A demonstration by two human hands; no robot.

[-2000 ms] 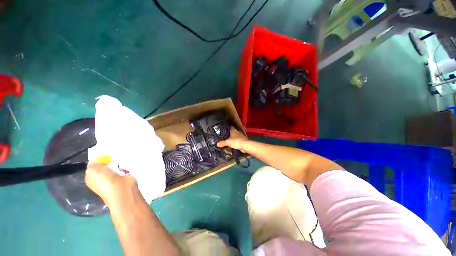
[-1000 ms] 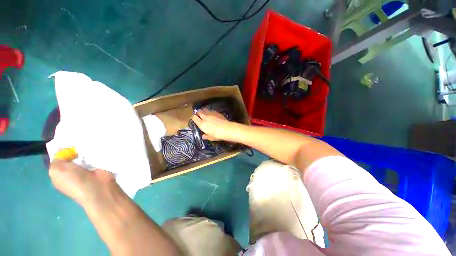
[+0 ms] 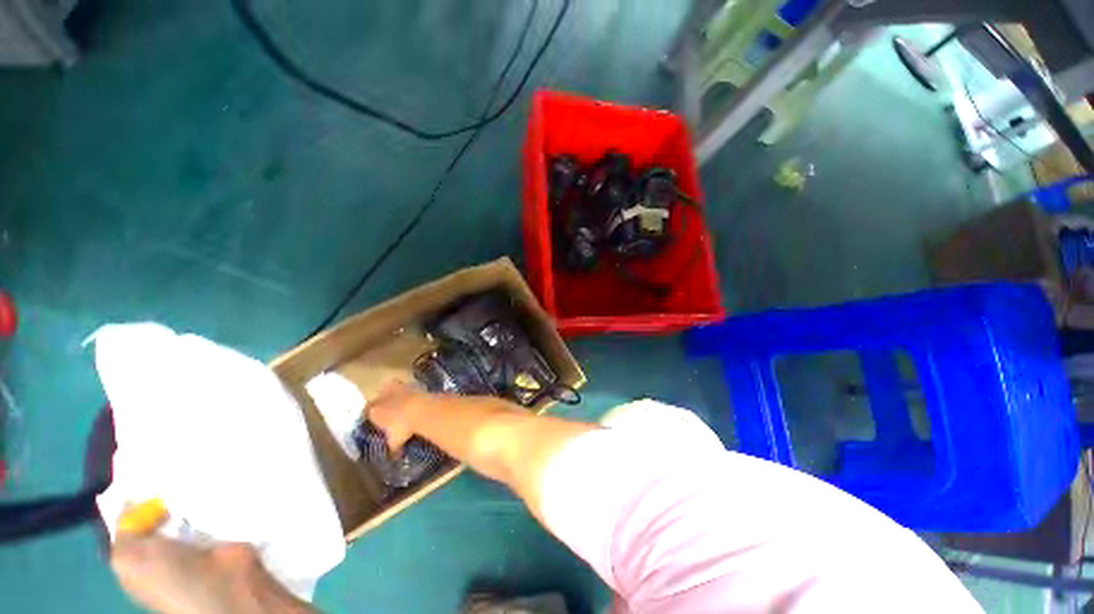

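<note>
The open brown carton (image 3: 492,278) stands on the floor in front of me. Black corded parts (image 3: 486,342) lie at its right end. A ringed wire guard (image 3: 414,462) lies nearer its left end, partly under my right hand (image 3: 394,417), which reaches into the carton. Whether those fingers grip it is hard to tell. A small white piece (image 3: 337,405) lies inside beside that hand. My left hand (image 3: 180,564), with a yellow tip on a finger, holds a crumpled white plastic bag (image 3: 222,438) at the carton's left end.
A red crate (image 3: 624,324) with black corded parts (image 3: 612,210) stands beyond the carton's right end. A blue stool (image 3: 1008,408) is at the right. Black cables (image 3: 402,228) cross the green floor. A black pole (image 3: 48,516) is at the left edge. Grey table legs (image 3: 768,90) stand at upper right.
My right hand has moved left inside the carton, from the black corded parts to the ringed guard. My left hand still holds the white bag. The camera view has shifted, showing more of the blue stool.
</note>
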